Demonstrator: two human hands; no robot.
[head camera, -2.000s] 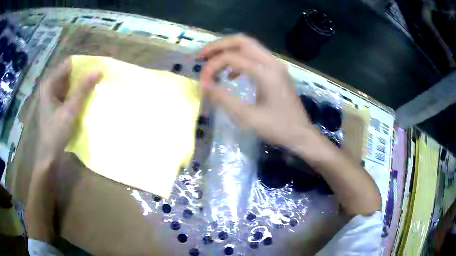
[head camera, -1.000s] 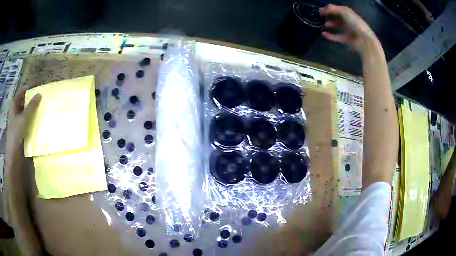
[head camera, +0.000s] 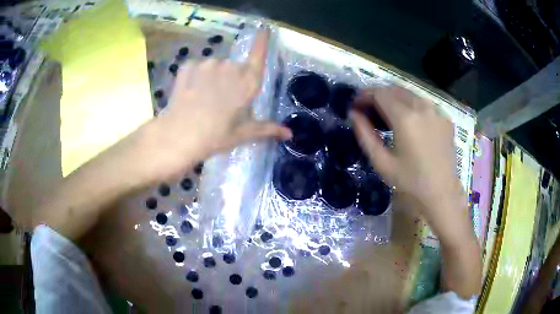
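Note:
My left hand (head camera: 212, 101) lies over the rolled clear film (head camera: 236, 184), fingers spread, its thumb tip at the edge of a black disc (head camera: 306, 134) in the left column. My right hand (head camera: 408, 138) is bent over the upper right discs, blurred, and covers part of them. Whether its fingertips grip a disc is hidden. The glossy black discs stand in rows on shiny clear plastic (head camera: 307, 224). The yellow cloth (head camera: 104, 104) lies at the left, touched by neither hand.
Small black dots (head camera: 178, 256) are scattered on a clear sheet around the film. The brown board (head camera: 135, 279) has a printed white edge. A dark cylindrical part (head camera: 451, 55) stands at the upper right. Yellow sheets (head camera: 513, 227) lie at the right. Another clear pack (head camera: 9, 58) shows upper left.
My left hand has left the yellow cloth and moved right onto the film. My right hand has come down from the dark cylindrical part to the discs. The film and discs appear tilted.

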